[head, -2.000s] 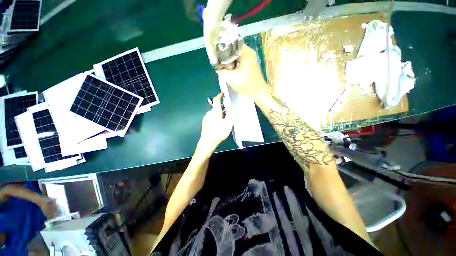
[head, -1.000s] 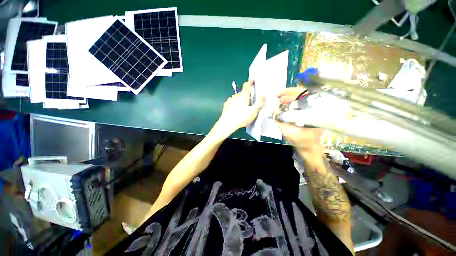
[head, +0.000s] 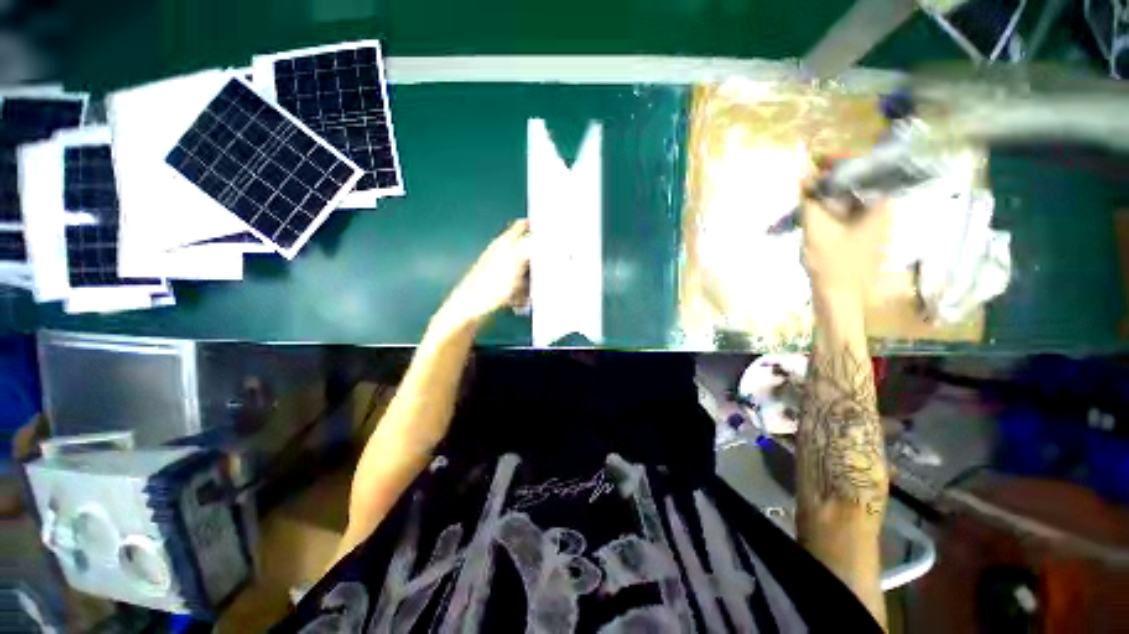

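Observation:
A white V-folded piece (head: 566, 248), seen nearly edge-on with a notch at its top, stands over the green bench in front of me. My left hand (head: 505, 270) grips its left side; the fingertips are partly hidden behind it. My right hand (head: 852, 223) is over the tan board (head: 731, 118), closed around the greyish glue gun (head: 882, 171). The gun is blurred, with its tip pointing left. A pale hose (head: 1040, 114) runs from it to the right edge.
Overlapping solar panels (head: 263, 164) and white backs lie at the left of the bench. A crumpled white rag (head: 972, 266) lies on the board's right side. A silver-grey machine (head: 136, 526) stands below left. Metal parts hang at the top right.
My right hand has moved right with the glue gun, away from the white piece and over the board. My left hand still holds the white piece, now turned nearly edge-on.

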